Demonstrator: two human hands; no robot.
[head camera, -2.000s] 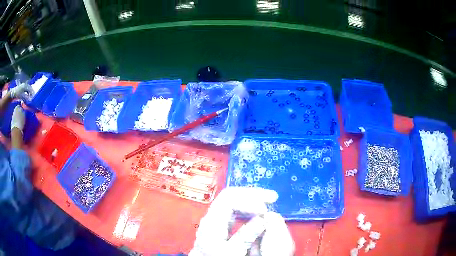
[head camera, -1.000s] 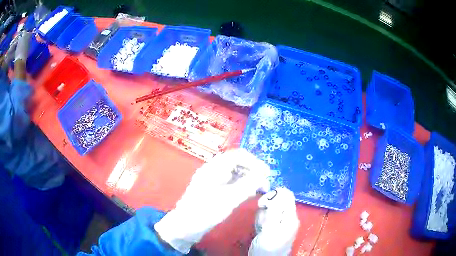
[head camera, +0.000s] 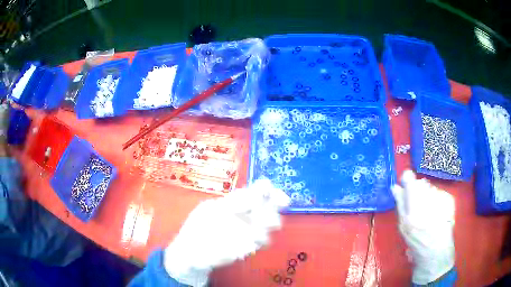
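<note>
My left hand, white-gloved, is over the table at the front edge of the large blue tray of pale rings. Its fingers are curled together; glare hides whether they hold anything. My right hand, also gloved, is apart from it, right of the tray's front corner. Its fingers are bunched and point forward; I cannot tell if they hold a part. Several dark O-rings lie on the red table between and below my hands.
Behind are the rear blue tray with dark rings and a plastic-lined bin with a red-handled stick. A clear tray lies left. A bin of small metal parts stands right. A person's sleeve is far left.
My hands were close together; my right hand has moved away to the right and forward. The O-rings on the table now show. The camera view has levelled.
</note>
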